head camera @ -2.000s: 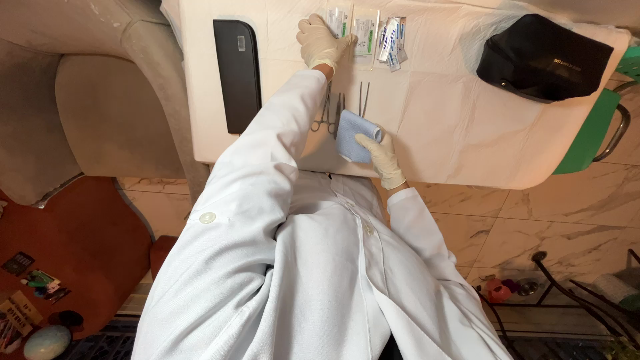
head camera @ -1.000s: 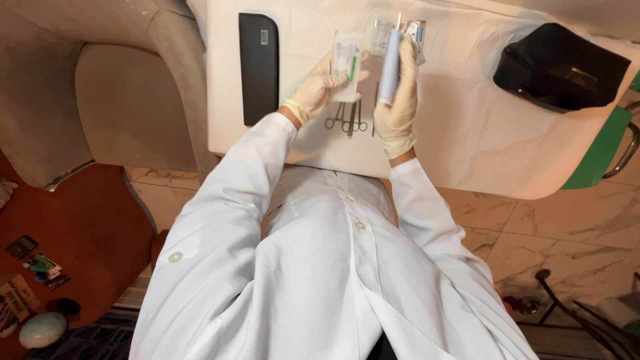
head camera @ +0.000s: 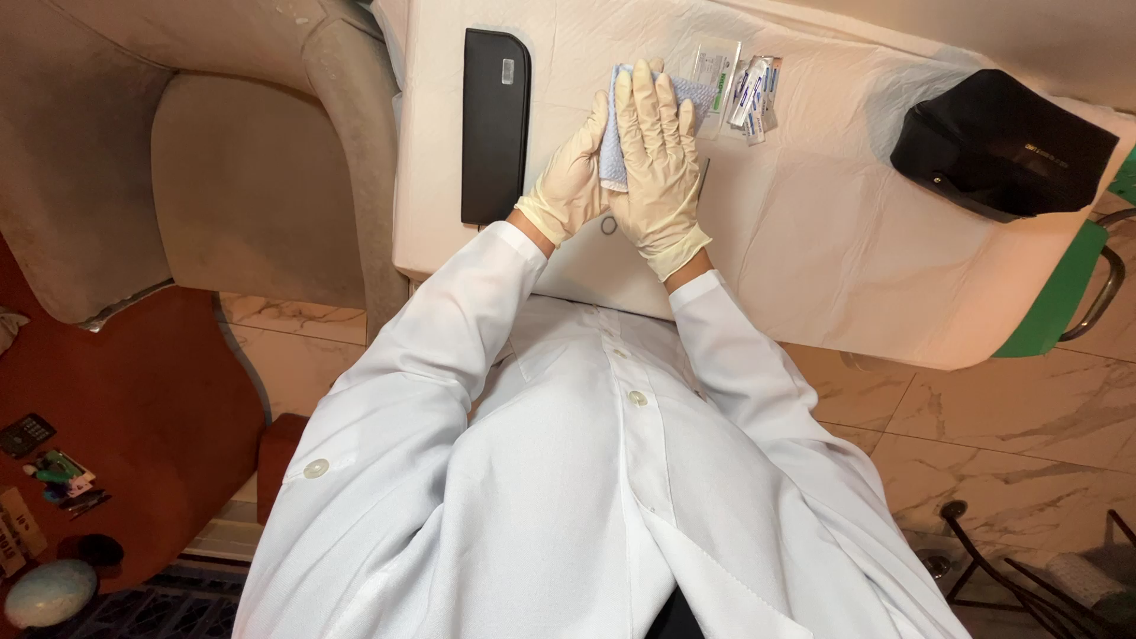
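My left hand (head camera: 572,182), in a cream glove, holds a folded light-blue textured cloth (head camera: 612,160) from its left side. Flat over the cloth lies my gloved right hand (head camera: 658,164), fingers pointing away from me, so the cloth is pressed between both hands. One ring handle of a metal instrument (head camera: 608,225) shows just below them; the rest is hidden. Part of another thin metal instrument (head camera: 704,177) shows beside my right hand. Beyond the cloth's right side lie a clear packet with green print (head camera: 717,89) and several small white sachets (head camera: 754,93).
A long black case (head camera: 493,133) lies left on the white-covered table (head camera: 834,222). At the right is an open black pouch (head camera: 1003,146), near a green edge with a metal handle (head camera: 1096,297). A grey armchair (head camera: 257,186) stands left.
The clear green-printed packet that my left hand held up a second ago lies on the table. Both hands have come together on the blue cloth, which was rolled in my right hand.
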